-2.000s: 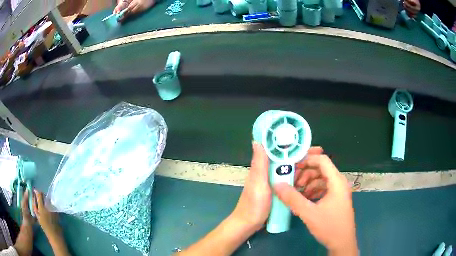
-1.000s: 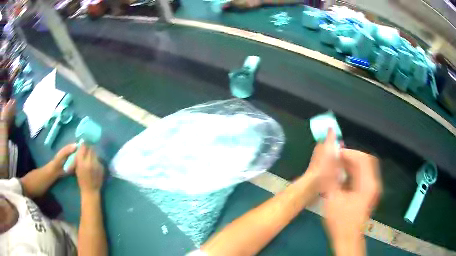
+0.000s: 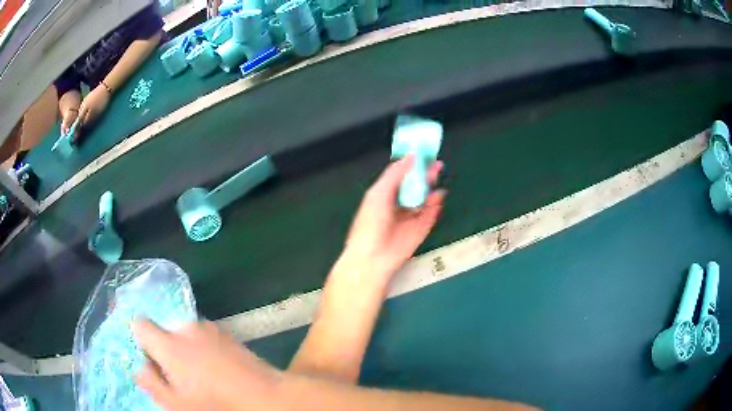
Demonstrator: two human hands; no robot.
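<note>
My left hand (image 3: 397, 213) holds a turquoise handheld fan (image 3: 417, 140) out over the belt, its drum head pointing away and part of the handle hidden by my fingers. My right hand (image 3: 189, 361) is blurred, at the clear bag of small turquoise parts (image 3: 108, 345) at the lower left. Its fingers look apart, and no part shows between them. My right forearm crosses over my left forearm at the bottom.
Fans lie on the dark green conveyor belt (image 3: 321, 168), at left (image 3: 199, 215), far left (image 3: 105, 234) and upper right (image 3: 620, 36). More fans (image 3: 677, 341) lie on the near bench at right. Beyond the belt are piled fans (image 3: 297, 28) and a person's hands (image 3: 84, 108).
The view has swung right. My right hand has left the fan and moved to the bag. My left hand still holds a fan, now farther out over the belt.
</note>
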